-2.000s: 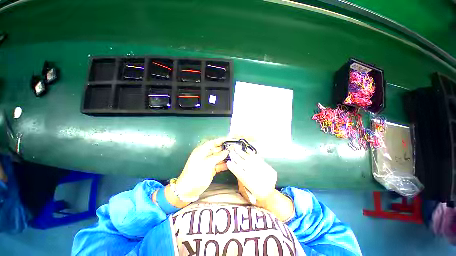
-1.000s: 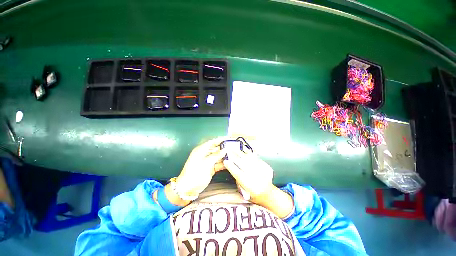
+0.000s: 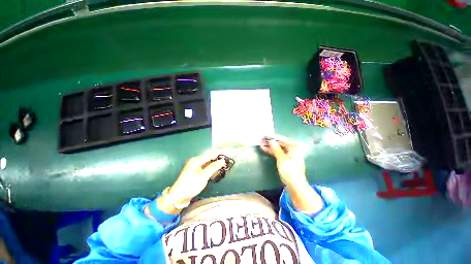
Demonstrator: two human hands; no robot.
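Observation:
My left hand [image 3: 195, 178] is shut on a small black device housing [image 3: 221, 169] in front of my body, below the white paper [image 3: 241, 116]. The fingers hide part of the housing. My right hand [image 3: 288, 160] is apart from it, at the paper's lower right corner. Its thumb and index finger are pinched together around something small and dark; what it is cannot be told. The black pocket tray [image 3: 106, 141] lies at the left with housings in several pockets, thin red or pale strands across them, and a small white square [image 3: 188, 112] in one pocket.
A black bin [image 3: 355, 72] of coloured wires stands at the right, with a loose wire heap [image 3: 316, 113] before it. A clear bag [image 3: 387, 131] lies beside it. Black trays [image 3: 439, 98] are stacked far right. Small dark units [image 3: 26, 119] lie far left. A rail [image 3: 206, 6] runs behind.
My right hand has moved away from the housing to the right. My left hand still holds the housing, now tilted and slightly lower. The view has shifted, so the bench things appear further left.

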